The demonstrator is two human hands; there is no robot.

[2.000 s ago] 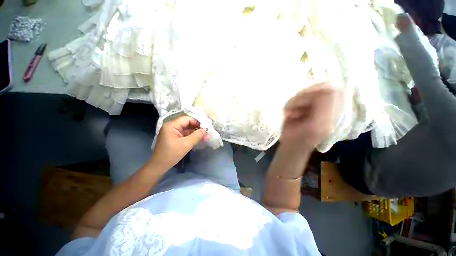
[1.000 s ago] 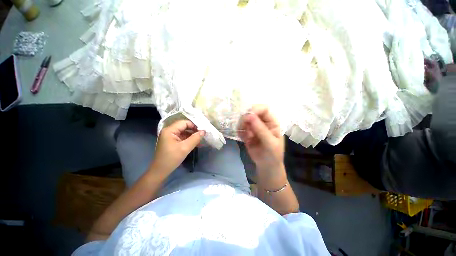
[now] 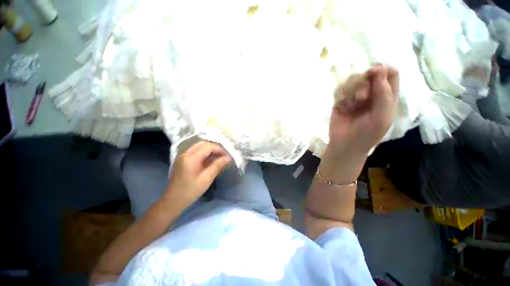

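An ivory-white ruffled garment, largely overexposed, covers the table and hangs over its front edge. My left hand pinches the garment's narrow white edge above my lap. My right hand is raised over the garment at the right, its fingers bent together and somewhat blurred. No needle or thread can be made out at its fingertips. A lace hem hangs between my hands. Pleated ruffle tiers lie at the left.
On the table at the left are pink-handled snips, a phone, a speckled silver-white clump, and tan and white thread cones. A person's grey sleeve is at the right, above a yellow crate.
My right hand has moved away from my left hand, up and to the right. My left hand keeps hold of the white edge. The view has shifted slightly.
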